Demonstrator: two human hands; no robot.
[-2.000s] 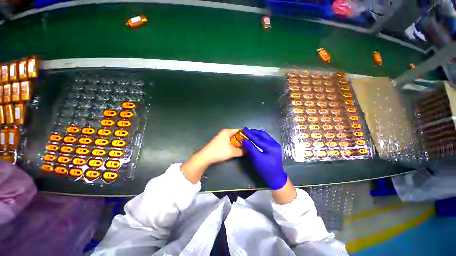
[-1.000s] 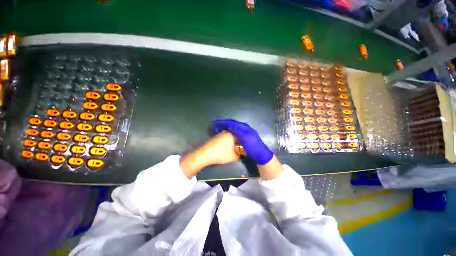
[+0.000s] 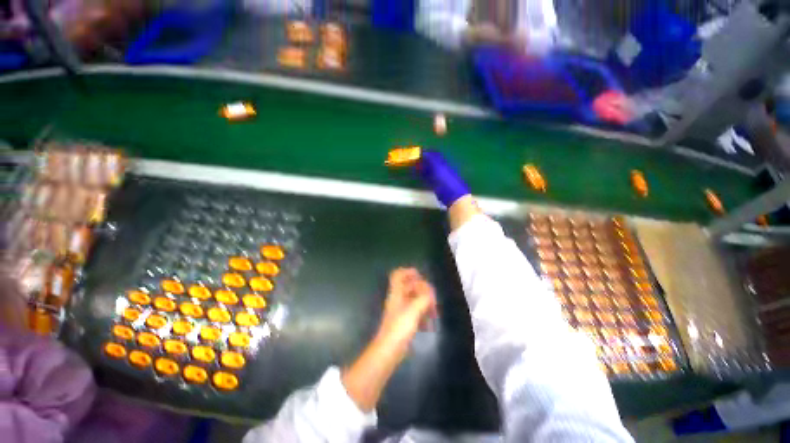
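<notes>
My right hand (image 3: 445, 180), in a purple glove, is stretched out over the green conveyor belt. Its fingertips are closed at the right end of an orange component (image 3: 403, 156), which lies sideways at the belt's near half. My left hand (image 3: 409, 298) is bare, blurred and curled above the dark bench; whether it holds anything cannot be told. The left blister tray (image 3: 299, 260) has orange parts in its near rows and empty pockets at the far side. The right blister tray (image 3: 598, 294) shows rows of orange parts, blurred.
Loose components (image 3: 237, 111) lie on the belt (image 3: 320, 130). A pale rail (image 3: 286, 181) divides belt from bench. Cardboard (image 3: 693, 277) with clear trays is at right. A neighbour's purple sleeve (image 3: 43, 372) is at left. Blue bins (image 3: 528, 82) and other people's arms are across the belt.
My hands were together over the bench, with an orange component visible between them. Now they are apart: the right has moved out to the belt. The view has tilted up.
</notes>
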